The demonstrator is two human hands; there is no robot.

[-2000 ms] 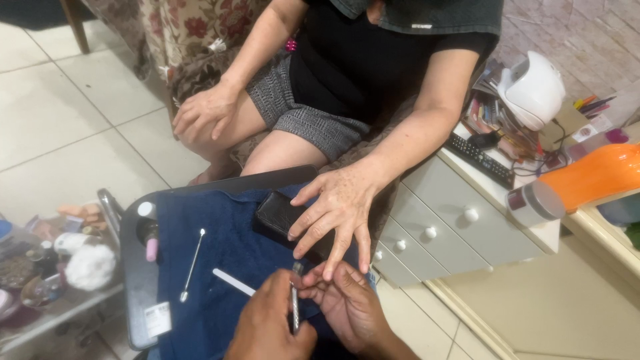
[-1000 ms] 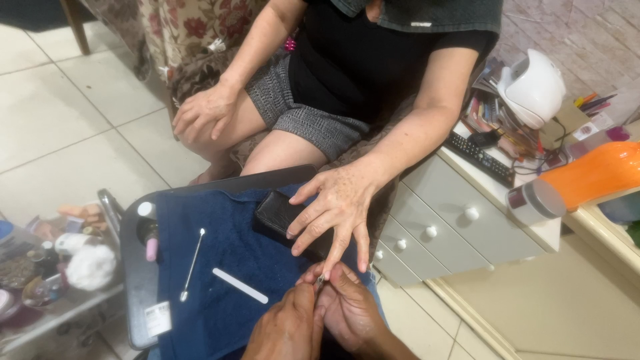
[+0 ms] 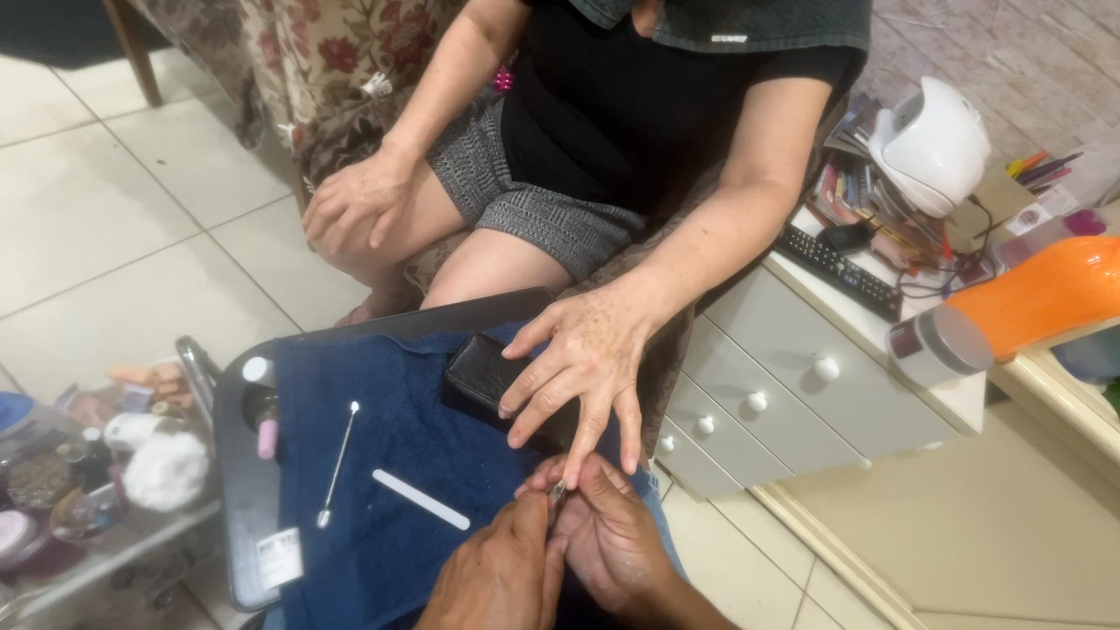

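My left hand point(image 3: 500, 560) is closed around a small metal tool, which looks like a cuticle nipper point(image 3: 557, 492); its tip is at a seated person's fingertip. Beside it, my right hand point(image 3: 608, 534) holds that finger between thumb and fingers. The person's hand point(image 3: 582, 350) is spread palm down over a black padded case point(image 3: 477, 376). Under the case lies a dark blue towel point(image 3: 376, 437) on a black tray point(image 3: 241, 499). A white nail file point(image 3: 421, 500) and a thin metal tool with widened ends point(image 3: 339, 464) rest on the towel.
Polish bottles point(image 3: 262, 411) stand on the tray's left edge. A cart at left holds a cotton ball point(image 3: 165, 472) and jars. At right, a drawer cabinet point(image 3: 787, 350) carries a remote control point(image 3: 838, 269), a white nail lamp point(image 3: 932, 144) and a lidded jar point(image 3: 939, 346).
My left hand has moved slightly right and closer to my right hand, uncovering the lower end of the nail file. The person's spread hand stays in about the same place.
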